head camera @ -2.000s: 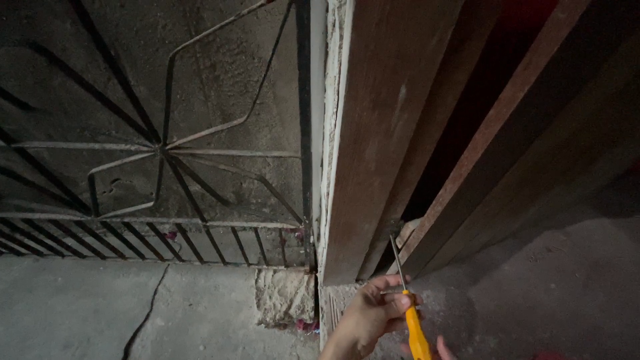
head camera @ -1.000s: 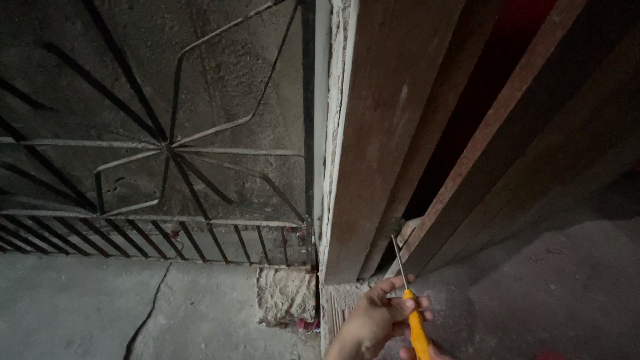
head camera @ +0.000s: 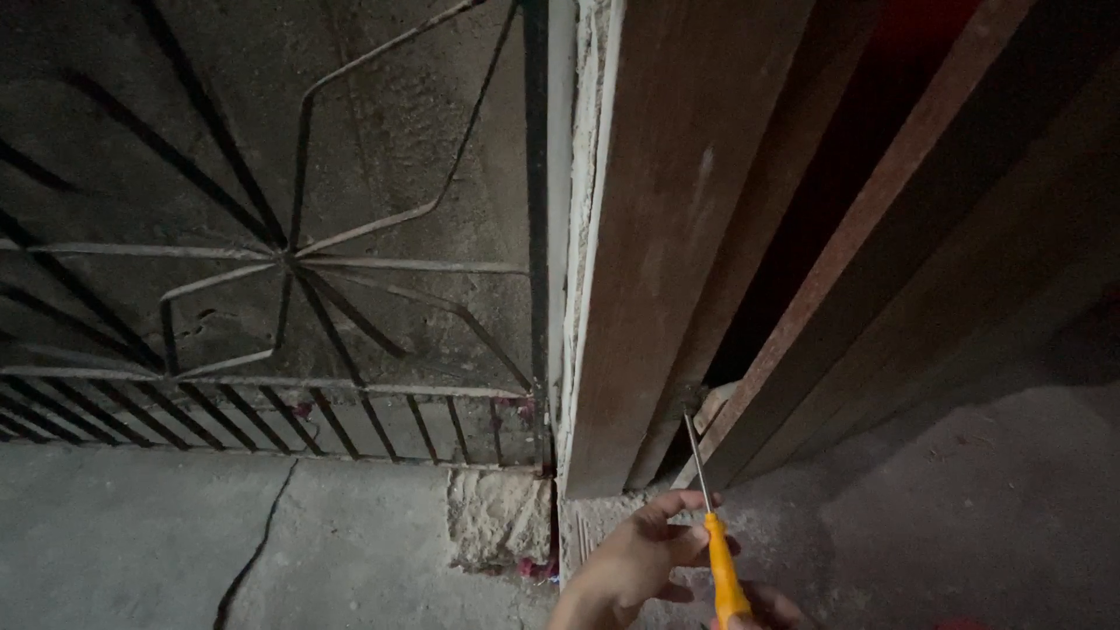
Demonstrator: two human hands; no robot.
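Note:
A screwdriver with a yellow handle (head camera: 723, 564) points up from the bottom edge, its thin metal shaft (head camera: 699, 455) tilted to the left. The tip reaches the low part of a brown door frame (head camera: 674, 289), at a dark spot near a pale block (head camera: 713, 407) in the gap beside the door (head camera: 840, 254). My left hand (head camera: 643, 551) has its fingers around the top of the handle and the shaft. My right hand (head camera: 761, 610), partly cut off by the bottom edge, grips the lower handle.
A black metal grille (head camera: 289, 256) stands left of the frame, over a cracked concrete floor (head camera: 367, 542). A rough mortar block (head camera: 499, 518) lies at the foot of the grille. Darker floor (head camera: 927, 516) lies right of my hands.
Both hands stay at the screwdriver, and its tip stays at the low part of the frame. Nothing has plainly been let go or taken hold of.

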